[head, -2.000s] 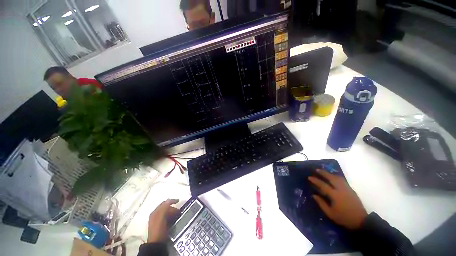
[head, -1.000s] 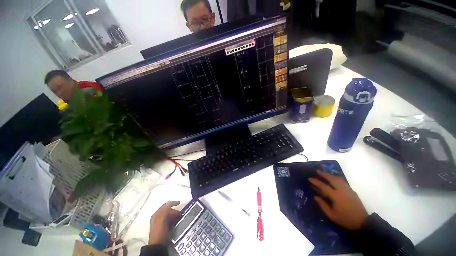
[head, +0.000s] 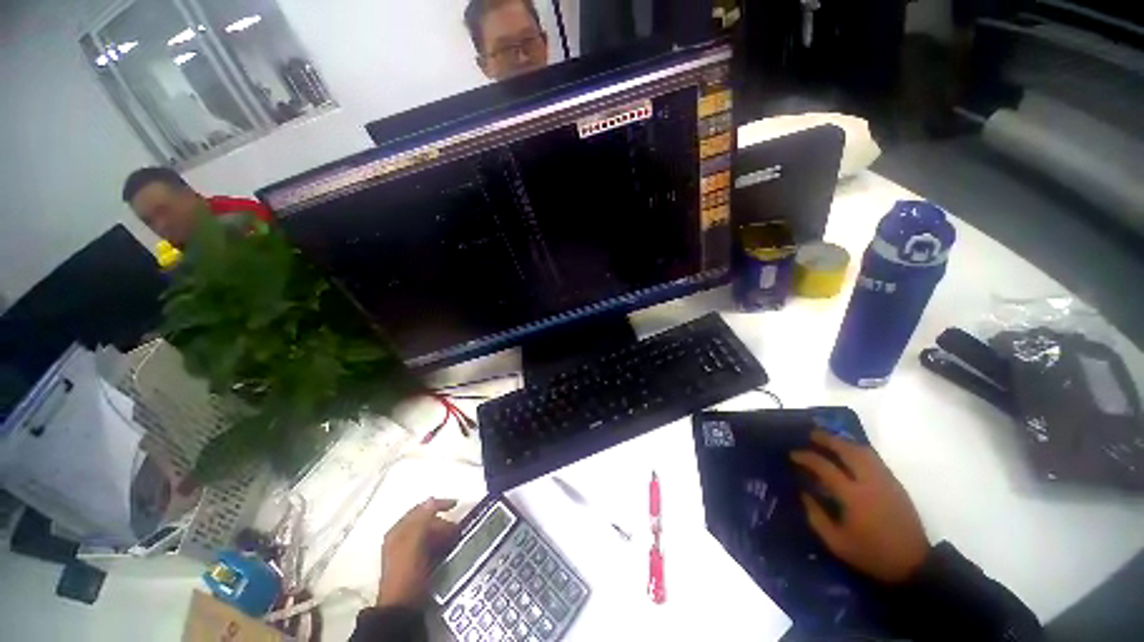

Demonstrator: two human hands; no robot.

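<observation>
The silver-grey calculator (head: 512,579) lies at the bottom centre on the desk. My left hand (head: 412,552) is at its left edge, thumb and fingers beside the display; whether it grips the calculator is unclear. My right hand (head: 866,508) rests on the dark patterned mouse pad (head: 743,502), fingers bent forward; a mouse under it is hidden. The monitor (head: 502,213) shows a black screen with thin pale lines and orange icons at right. A red pen (head: 655,539) lies on the white paper (head: 703,577) between my hands. A thin grey pen (head: 590,505) lies left of it.
The black keyboard (head: 621,399) is below the monitor. A dark blue flask (head: 888,301), a tin (head: 763,270) and a yellow roll (head: 820,270) stand right. A black stapler-like item (head: 969,364) and wrapped pouch (head: 1076,408) lie far right. A plant (head: 264,332) and basket (head: 201,439) are left. Two people sit beyond.
The lines on the monitor have changed and look fainter. The whole view has shifted slightly. My hands have stayed nearly in place. The person behind the monitor has raised their head.
</observation>
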